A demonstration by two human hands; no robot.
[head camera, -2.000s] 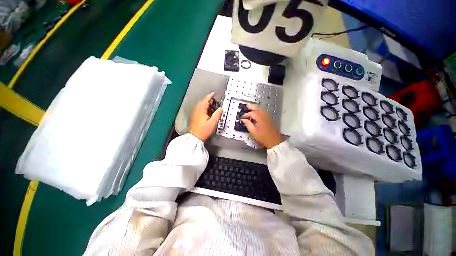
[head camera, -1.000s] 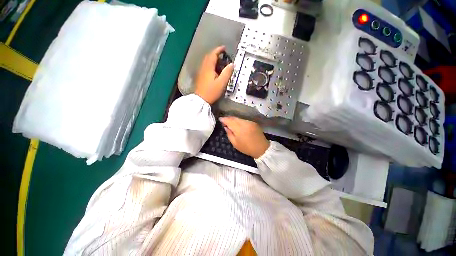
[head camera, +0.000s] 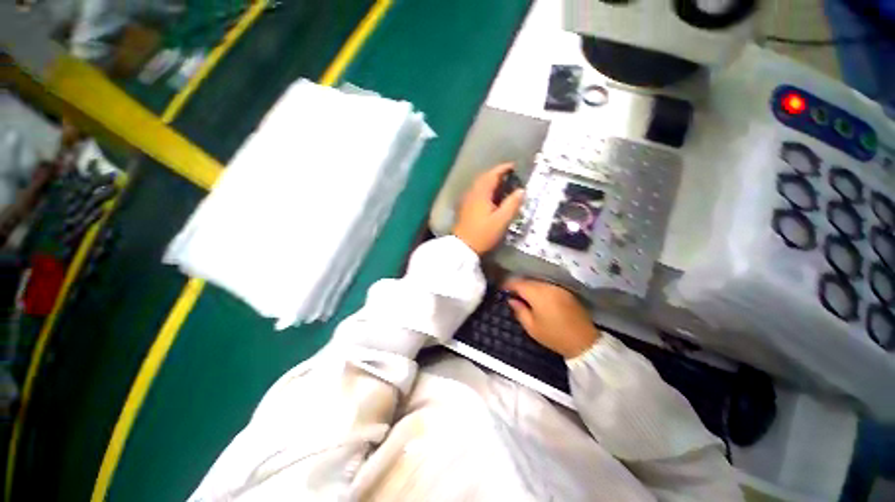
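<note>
The fixture (head camera: pixel 576 216) is a small black block on the perforated base plate (head camera: pixel 633 211), with a black ring part seated on it and a bright pinkish spot on the ring. My left hand (head camera: pixel 488 208) is at the plate's left edge, with its fingers closed around a small dark object (head camera: pixel 506 186), mostly hidden. My right hand (head camera: pixel 552 312) rests over the keyboard (head camera: pixel 503 333), in front of the plate, fingers partly curled. A small dark bit shows by its fingertips; I cannot tell if it is held.
The left-hand tray stack (head camera: pixel 294 201) lies on the green surface. The right-hand tray stack (head camera: pixel 824 265) holds rows of black rings beside the button panel (head camera: pixel 829 123), one button lit red. A mouse (head camera: pixel 753 407), spare black block (head camera: pixel 562 87), loose ring (head camera: pixel 595 95) and machine head (head camera: pixel 648 39) also show.
My right hand has left the fixture and moved down to the keyboard. A bright spot now shows on the seated ring. My left hand stays at the plate's left edge. The view has shifted.
</note>
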